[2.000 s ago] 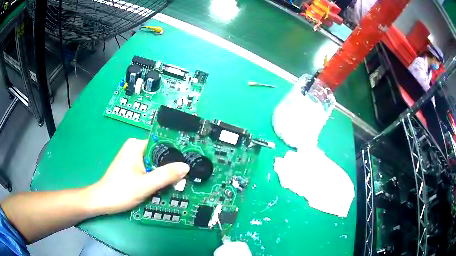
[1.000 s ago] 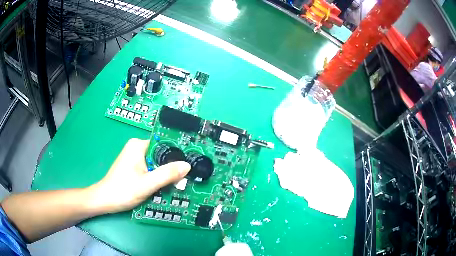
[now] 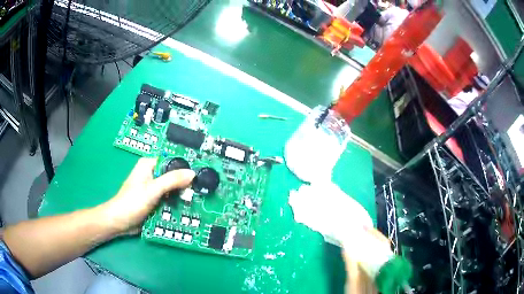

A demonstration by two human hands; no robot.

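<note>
My left hand grips the left side of a green circuit board. Its thumb lies on the fat black capacitors; its other fingers are hidden. White glue sits between black blocks at the board's near edge. My right hand, blurred and cut off by the bottom edge, is at the lower right, apart from the board. It holds the pale glue gun, which has a green end at the right. The gun's tip is over the white paper or cloth and blends into it.
A second green board lies behind the held one. A clear container with white contents stands at the red post's foot. Board rack at right, fan cage at upper left, thin pale stick beyond the boards. A person is far right.
My right hand has come into view with the glue gun, which has moved from the board's near edge to the right. The view has shifted; my left hand keeps its hold.
</note>
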